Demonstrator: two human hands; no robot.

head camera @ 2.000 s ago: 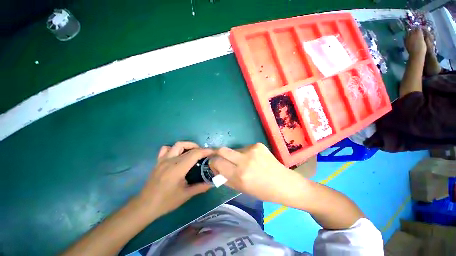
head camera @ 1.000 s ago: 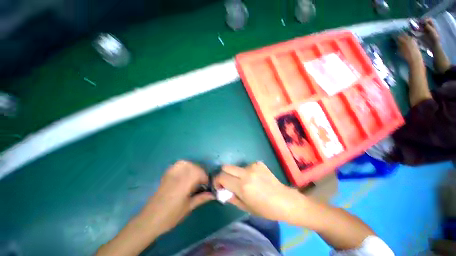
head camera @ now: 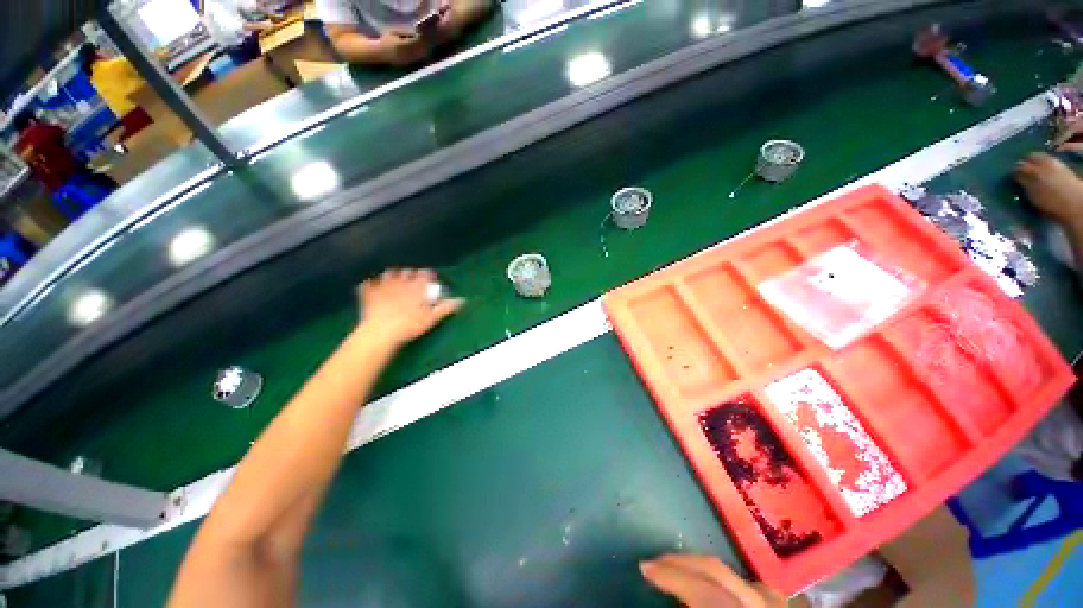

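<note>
My left hand (head camera: 404,305) is stretched out over the green belt, palm down. A small pale bit shows at its fingers; whether it holds something is hidden. My right hand (head camera: 703,581) is at the bottom edge, left of the tray's near corner, mostly cut off; its grip cannot be told. Grey round housings stand on the belt: one (head camera: 530,274) right of my left hand, another (head camera: 631,208) farther right, and one (head camera: 238,386) to the left. The coral-red parts tray (head camera: 745,434) lies on the bench, with dark parts (head camera: 760,466) and white parts (head camera: 837,441) in near pockets.
Another housing (head camera: 779,159) and a blue-and-red object (head camera: 957,71) lie on the belt. A white strip (head camera: 499,365) edges it. Silvery pieces (head camera: 983,244) lie beyond the tray. A metal post (head camera: 83,489) is at left. A neighbour's hand (head camera: 1051,188) is at right; people are across the line.
My hands have parted. The left has reached forward onto the belt; the right has dropped to the bottom edge. The view has tilted up, showing more of the belt and people beyond.
</note>
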